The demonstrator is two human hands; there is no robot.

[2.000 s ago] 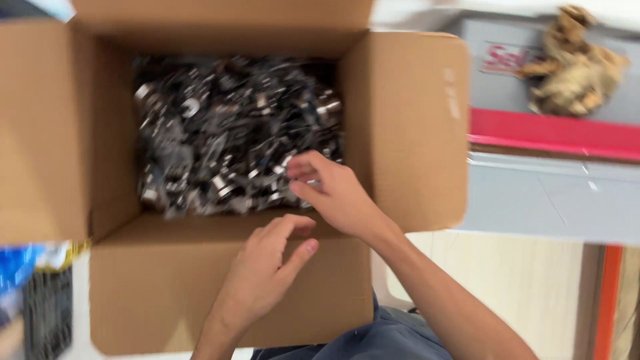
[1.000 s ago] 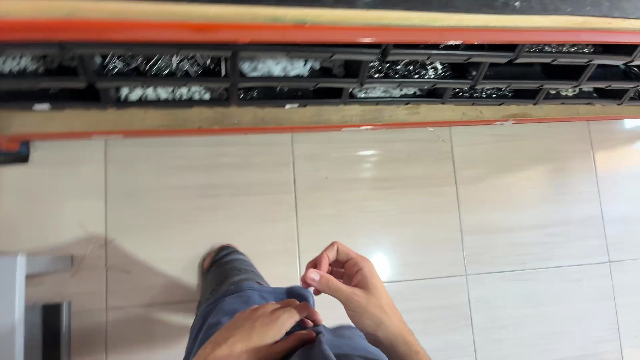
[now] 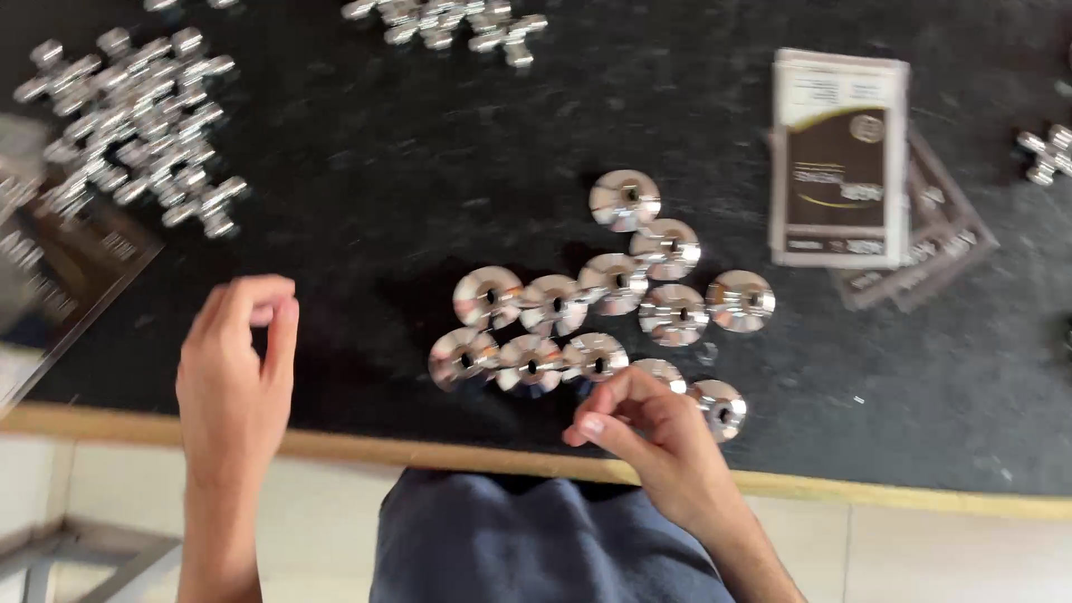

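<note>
My left hand (image 3: 239,360) hovers over the black tabletop with thumb and fingers curled apart, holding nothing. It is nearest to a heap of chrome cross-shaped handles (image 3: 138,126) above it. My right hand (image 3: 657,435) is over the near edge of several round chrome flanges (image 3: 615,285), each with a central hole; its thumb and forefinger are close together, and whether they hold anything cannot be told. The hand partly hides one flange (image 3: 662,374), and another flange (image 3: 722,410) lies just right of its knuckles.
Printed plastic packets (image 3: 837,167) lie overlapped at the right, beside a chrome cross handle (image 3: 1043,155). More cross handles (image 3: 444,21) are at the top. A clear packet (image 3: 84,260) lies at the left. The table's wooden edge (image 3: 402,452) runs in front of me; a grey metal frame (image 3: 109,561) stands lower left.
The view has swung from an open cardboard box, past floor tiles and a rack, to the black tabletop. My hands, close together one second ago, are now wide apart.
</note>
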